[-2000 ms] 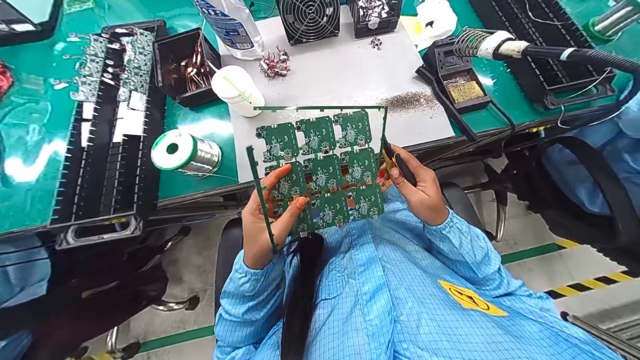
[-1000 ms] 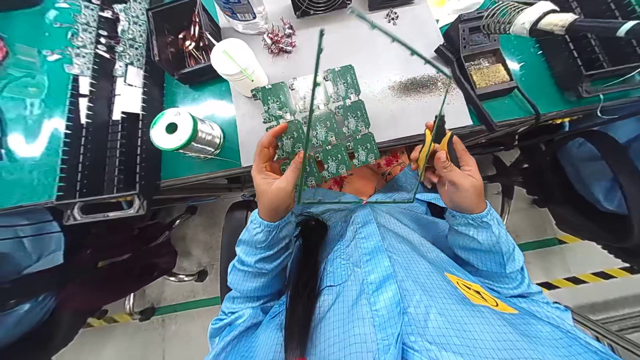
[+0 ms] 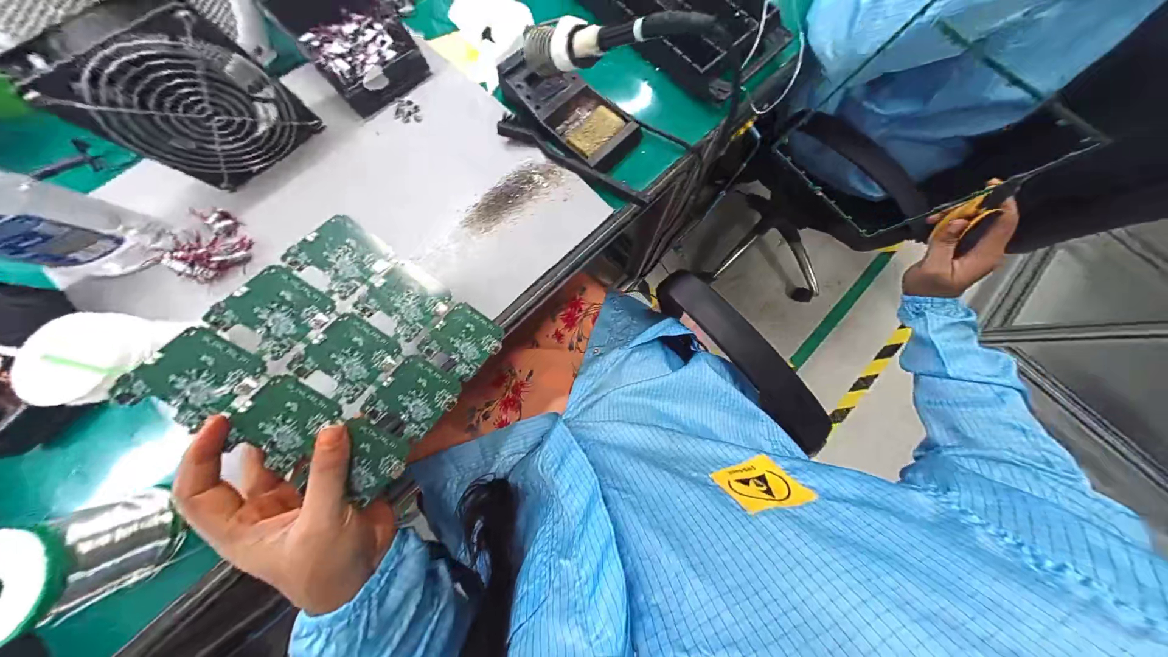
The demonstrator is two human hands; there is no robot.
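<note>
My left hand [image 3: 287, 525] grips the lower corner of a panel of several joined green circuit boards [image 3: 351, 356], tilted above the white sheet on the bench. Far out to the right, my right hand [image 3: 963, 246] is closed on yellow-and-black handled cutters [image 3: 967, 214], whose jaws are hard to make out. A thin green frame strip [image 3: 821, 196], the border cut from the panel, hangs by the same hand, over the floor and a dark chair. The panel and the frame are apart.
A solder wire reel [image 3: 114, 547] and a white bottle [image 3: 87, 358] stand at the left. Behind are a caged fan [image 3: 196, 109], a parts bin [image 3: 356, 55] and red-white parts [image 3: 208, 246]. A soldering iron holder [image 3: 575, 109] sits near the bench edge, beside scattered clippings [image 3: 511, 196].
The green frame was around the board panel two seconds ago; it has come off and moved far right with my right hand. The panel stays in my left hand. The view has turned.
</note>
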